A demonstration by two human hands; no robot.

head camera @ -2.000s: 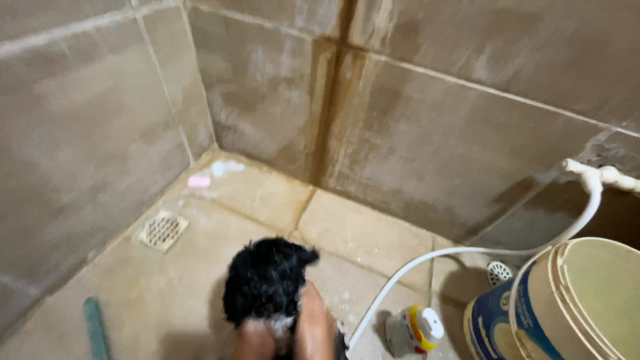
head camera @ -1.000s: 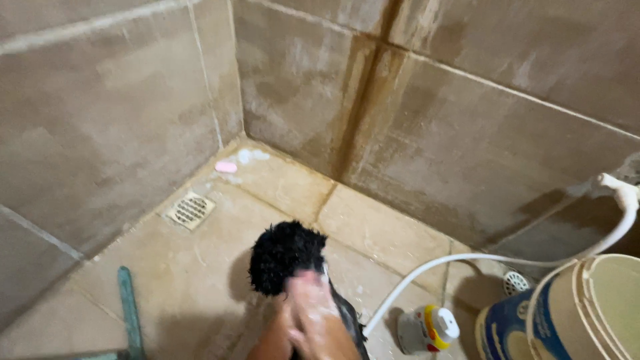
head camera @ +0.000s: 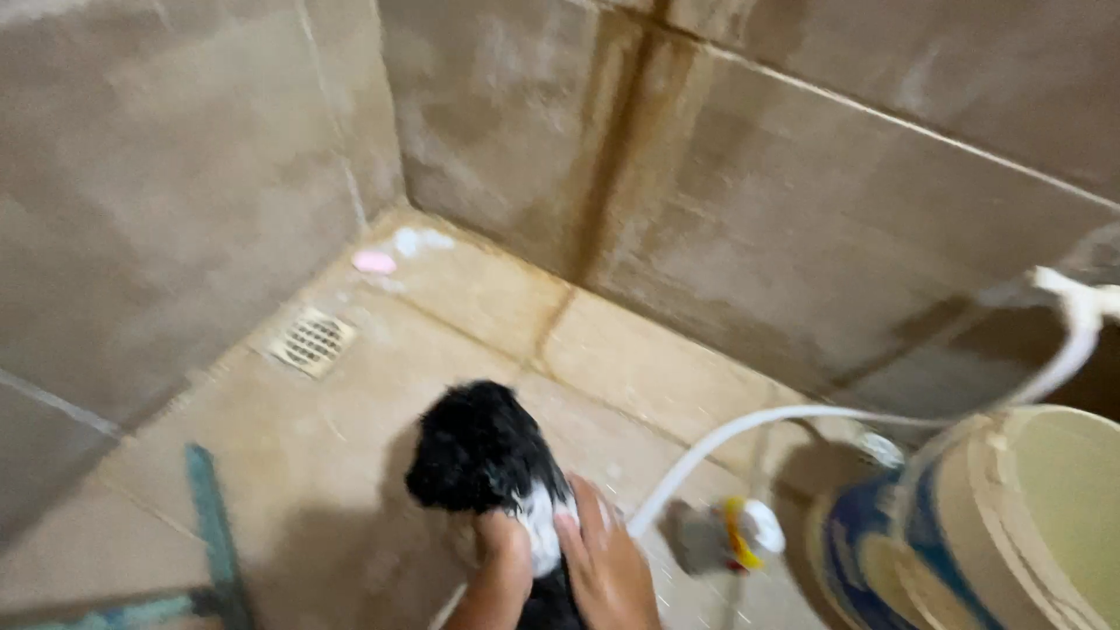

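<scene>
A small black furry animal, seemingly a dog point(head camera: 481, 446), is on the tiled floor at the lower middle, its head toward the upper left. White lather point(head camera: 541, 529) covers its neck. My left hand point(head camera: 503, 560) grips the near left side of the neck, fingers partly hidden beneath. Against the right side of the lathered neck lies my right hand point(head camera: 604, 556), its fingers stretched forward along the fur. The animal's lower body runs out of view between my forearms.
A pink soap bar point(head camera: 374, 262) lies near the corner, beyond a floor drain point(head camera: 313, 341). On the right are a white hose point(head camera: 744, 427), a bottle with a white cap point(head camera: 731, 535) and a large bucket point(head camera: 971, 516). A green-handled tool point(head camera: 210, 516) lies at lower left.
My hands, close together on top of the animal's neck a second ago, are now apart on either side of it. More white lather shows between them.
</scene>
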